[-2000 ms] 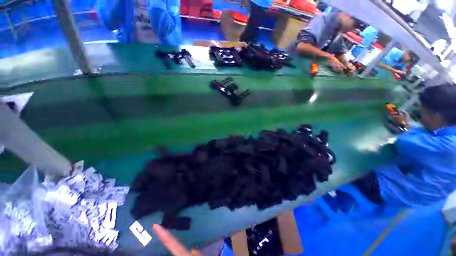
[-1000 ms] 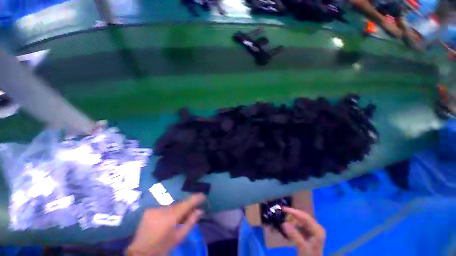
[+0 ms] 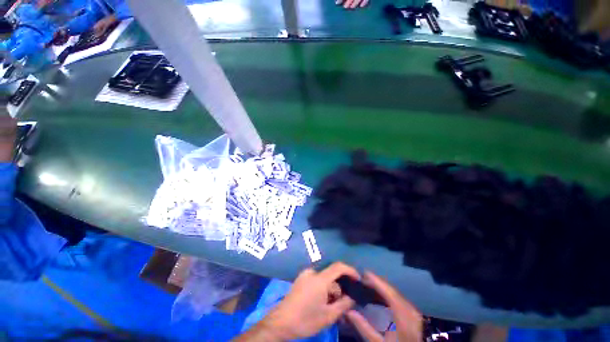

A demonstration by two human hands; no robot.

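My left hand and my right hand are close together at the table's near edge. Both hold one short black strap piece between their fingertips. The fingers partly hide it. A single white tag lies just beyond my left hand. A loose pile of white tags lies further left, partly in a clear plastic bag. A long heap of black strap pieces lies to the right of my hands.
A pale slanting post stands behind the tags. A black frame assembly lies on a white sheet at the back left. A black bracket lies beyond the heap. Another person's blue sleeve is at left. An open carton is below the edge.
The view has turned left. My hands were apart and have come together around a black strap piece. The lone white tag still lies beside the pile.
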